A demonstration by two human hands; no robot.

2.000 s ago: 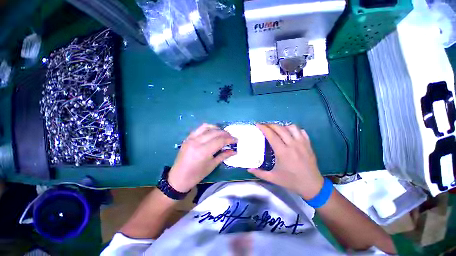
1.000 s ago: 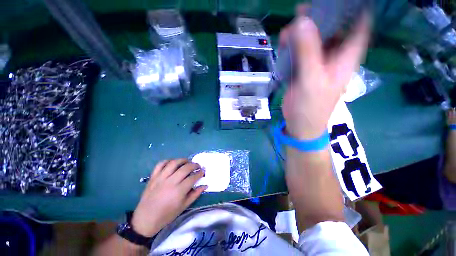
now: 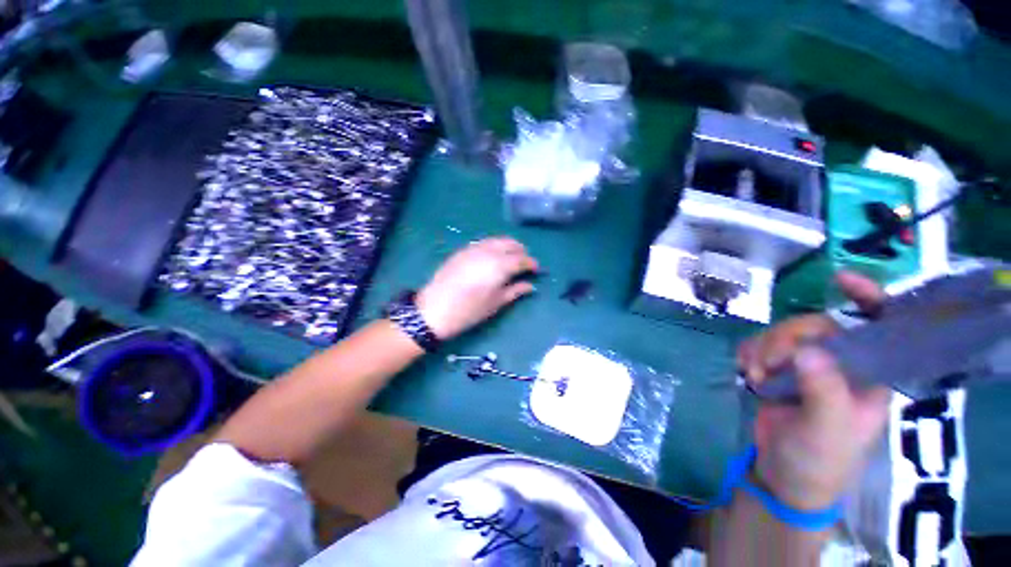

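The white square housing (image 3: 588, 394) lies on crinkled clear film (image 3: 654, 426) on the green mat. A short cable assembly (image 3: 488, 369) runs from its left part onto the mat. My left hand (image 3: 479, 290) is over the mat, fingers bent beside the small dark pile of screws (image 3: 578, 290); whether it pinches a screw cannot be told. My right hand (image 3: 815, 382) grips the thick grey electric screwdriver (image 3: 920, 338), blurred, to the right of the housing, its tip end pointing left.
A black tray of cable assemblies (image 3: 299, 210) stands left, beside an empty black tray (image 3: 150, 183). A metal post (image 3: 448, 78), bagged housings (image 3: 549, 177), the screw feeder (image 3: 737, 210) and a green power supply (image 3: 876, 216) stand behind. A liner with black frames (image 3: 929, 487) lies right.
My left hand has left the housing and moved to the screw pile. My right hand has come down with the screwdriver. The view has turned, and the cable on the housing is uncovered.
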